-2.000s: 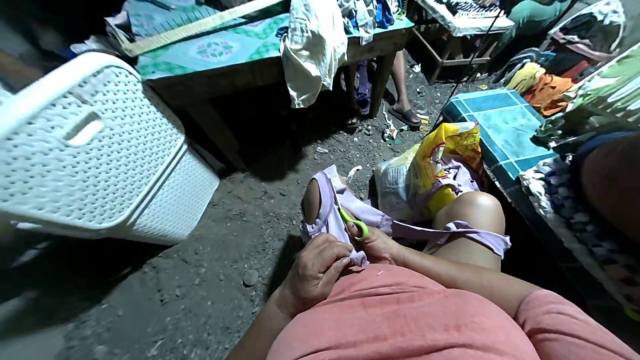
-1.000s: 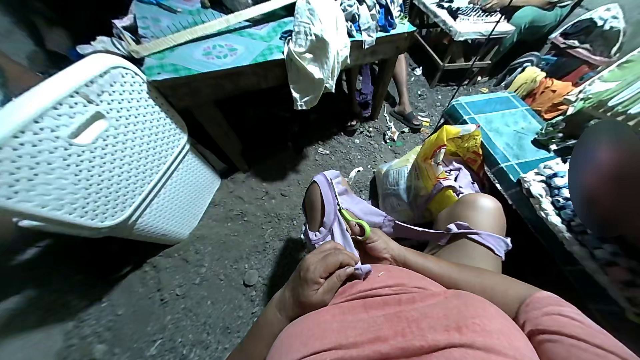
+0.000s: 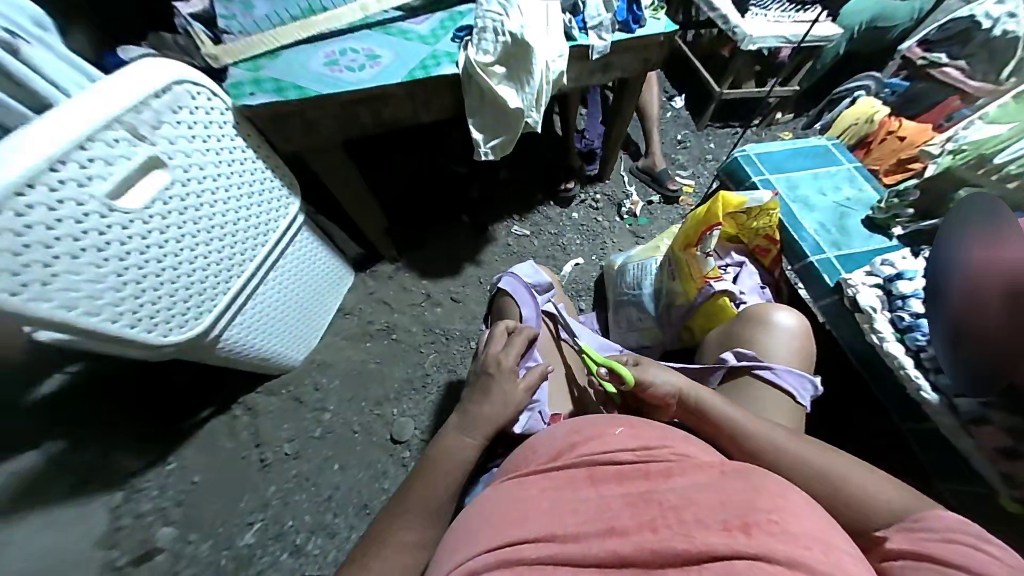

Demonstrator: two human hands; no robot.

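Light purple cloth (image 3: 524, 282) lies over my left knee, and a strip of it runs across to my right thigh. My left hand (image 3: 504, 376) rests on the cloth at its near part, fingers bent over it; whether it pinches the fabric is hard to tell. In my right hand (image 3: 652, 388) are scissors with lime-green handles (image 3: 604, 370), their blades pointing up and left against the cloth. A yellow plastic sack (image 3: 720, 232) with more purple cloth inside stands beyond my right knee.
A white woven-pattern plastic basket (image 3: 144, 240) stands at the left. Ahead is a wooden table with a green patterned cover (image 3: 360, 60) and a hanging white cloth (image 3: 508, 80); a person's legs show behind it. A teal checked bench (image 3: 816, 192) and a blurred round shape are at the right.
My left hand has moved up along the purple cloth, away from my belly. My right hand still holds the scissors, which now show more of their blades and handles.
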